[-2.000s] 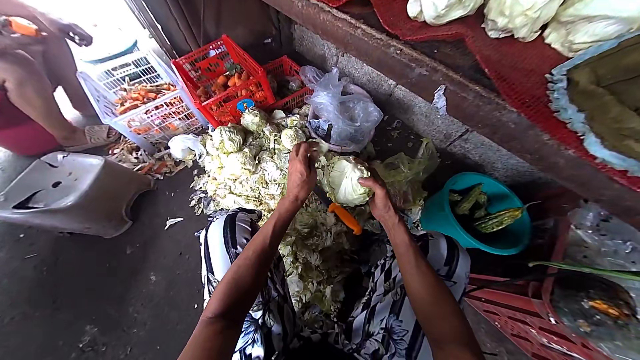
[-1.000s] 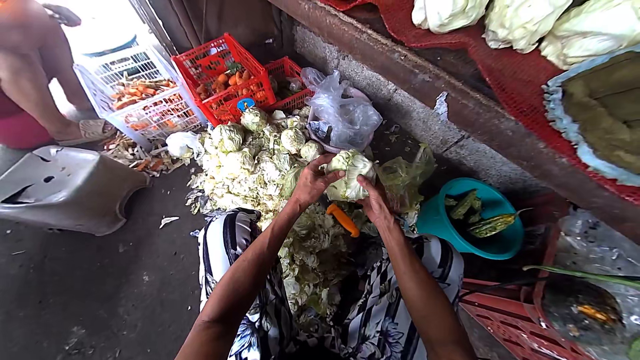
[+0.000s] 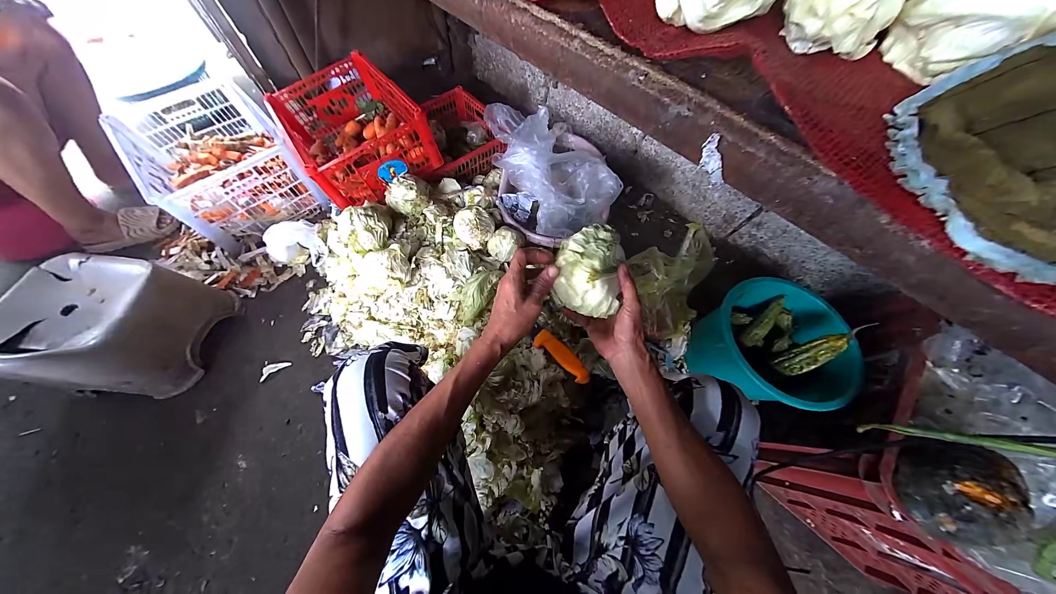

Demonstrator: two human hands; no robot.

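A pale green cabbage head (image 3: 587, 272) is held up between my two hands, over the pile. My left hand (image 3: 523, 299) touches its left side with thumb and fingers. My right hand (image 3: 617, 323) cups it from below and on the right. Just beneath my hands an orange knife handle (image 3: 563, 356) points down to the right; its blade is hidden, and I cannot tell what it rests on. Trimmed cabbage leaves (image 3: 388, 289) lie heaped in front of me and between my knees, with several smaller cabbage heads (image 3: 473, 227) on top.
Behind the pile stand a red crate (image 3: 363, 177) and a white crate (image 3: 247, 198) of carrots, and a basin with plastic bags (image 3: 561, 177). A teal basin (image 3: 775, 396) of green vegetables is at right, a plastic stool (image 3: 124, 322) at left, near a person's legs. A ledge (image 3: 701, 99) crosses the upper right.
The cabbage head has been turned in my hands. My left hand, near the knife two seconds ago, has shifted to the cabbage's left side. The orange handle now lies lower, below my hands.
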